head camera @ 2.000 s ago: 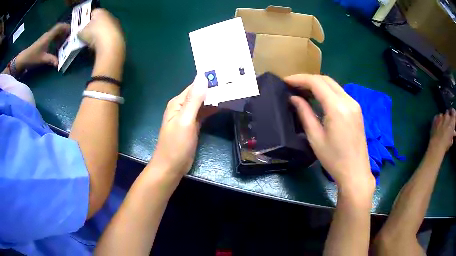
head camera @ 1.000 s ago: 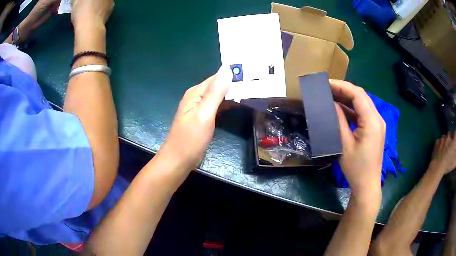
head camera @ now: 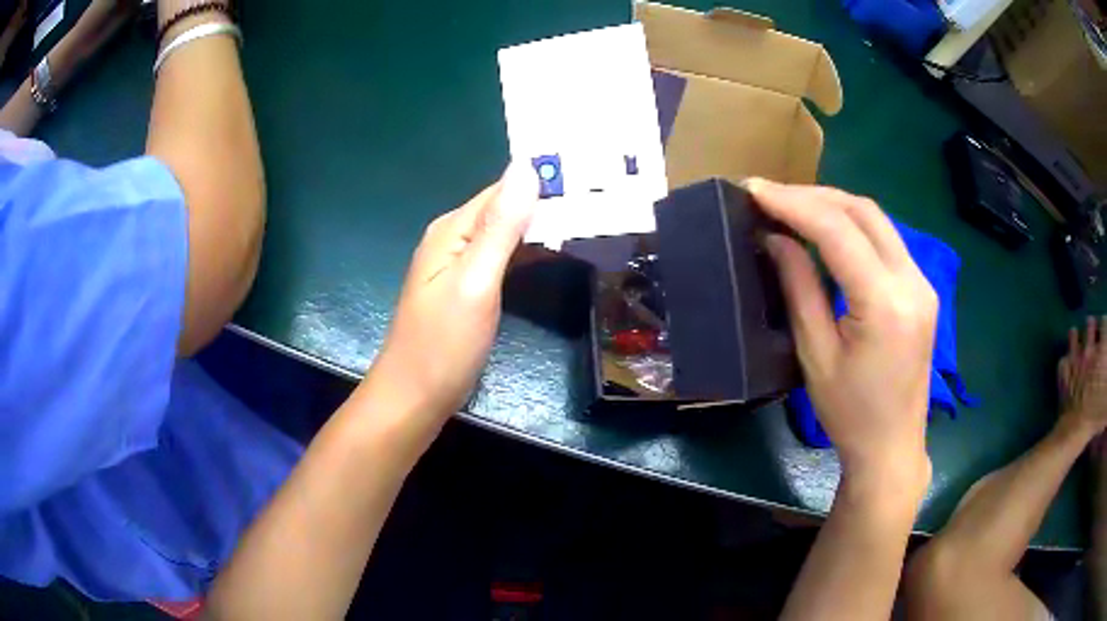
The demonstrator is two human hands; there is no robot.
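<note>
My left hand (head camera: 455, 285) holds a white leaflet (head camera: 583, 115) with small blue and black pictures, between thumb and fingers. My right hand (head camera: 850, 303) grips a matt black insert tray (head camera: 704, 297), tilted over the right part of an open black box. The box's brown kraft lid (head camera: 747, 121) stands open behind, partly covered by the leaflet. In the box, left of the tray, a clear plastic bag (head camera: 637, 346) with red bits shows. The tray hides the rest of the box's inside.
A blue cloth (head camera: 932, 315) lies right of and behind my right hand. Black boxes (head camera: 986, 188) lie farther right, near a large brown carton (head camera: 1068, 73). A person in light blue (head camera: 85, 376) is close on the left; another person's arm (head camera: 1032, 467) rests at the right.
Since a second ago, the tray has turned and moved left, covering more of the bag. Earlier the view shifted and the box appeared farther right. The left person's forearm has shifted too.
</note>
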